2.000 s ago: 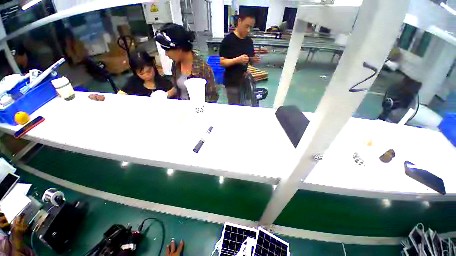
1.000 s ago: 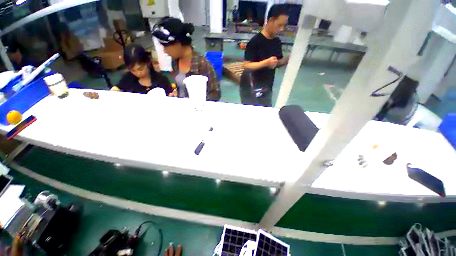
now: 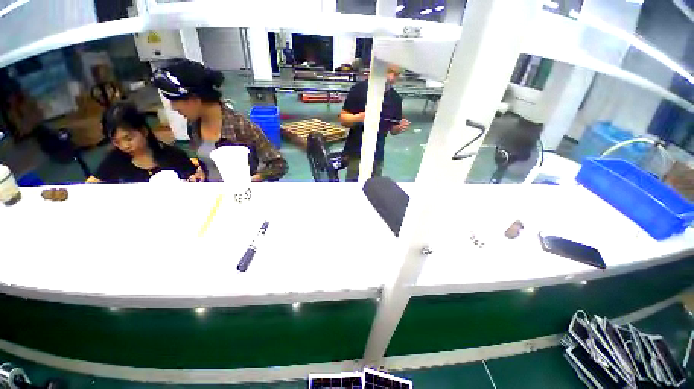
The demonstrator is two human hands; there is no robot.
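Observation:
No hand of mine is in the picture. Two small solar panels with dark cells and white frames lie nearest in front of me, cut off by the bottom edge: a left one (image 3: 335, 381) and a right one (image 3: 387, 381). Several more framed panels (image 3: 620, 355) lie fanned out on the green bench (image 3: 456, 374) at the lower right, with thin pale leads among them.
A raised white shelf (image 3: 319, 266) crosses the view, with a pale post (image 3: 426, 182) in front. On it are a marker pen (image 3: 253, 246), tall cup (image 3: 232, 169), black case (image 3: 386, 203), smartphone (image 3: 572, 251) and blue crate (image 3: 635, 196). Three people are beyond it.
The view has swung right and up. The fingers at the bottom edge and the black unit with its cord have left the picture; the fanned panels and right blue crate show more fully.

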